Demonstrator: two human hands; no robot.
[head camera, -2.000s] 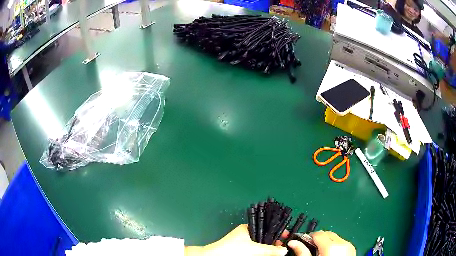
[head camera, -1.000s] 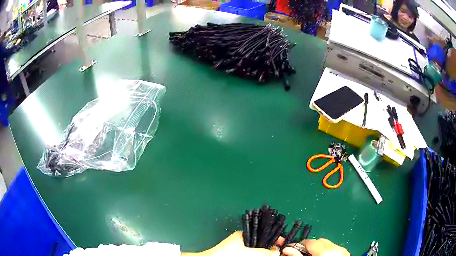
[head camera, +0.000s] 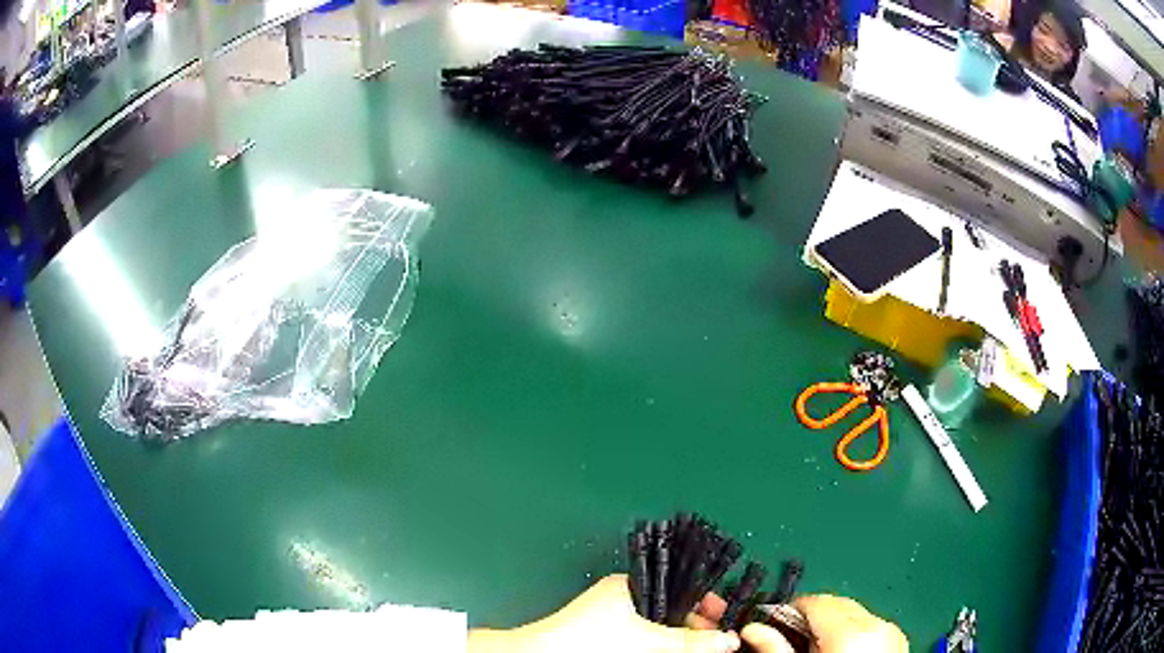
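A bunch of black connector leads (head camera: 677, 568) stands upright at the bottom edge, their ribbed ends pointing up. My left hand (head camera: 594, 623) is shut around the bunch, cut off by the lower edge, with a white sleeve behind it. My right hand (head camera: 836, 628) is just right of the bunch, also cut off below. Its fingers are on a few leads (head camera: 766, 589) that stand a little apart from the rest. A dark curved item lies at its fingers; I cannot tell what it is. The lower parts of the leads are hidden.
A heap of leads (head camera: 613, 112) lies at the far side. A clear plastic bag (head camera: 294, 319) is left. Orange-handled scissors (head camera: 862, 408), a white marker (head camera: 945, 449), cutters (head camera: 960, 630) and a smartphone (head camera: 878, 250) are right. A blue bin (head camera: 1082, 510) is far right. A person is opposite.
The view dipped and came back slightly. Both hands stay at the bottom edge with the bunch. The few separate leads by my right hand have shifted slightly.
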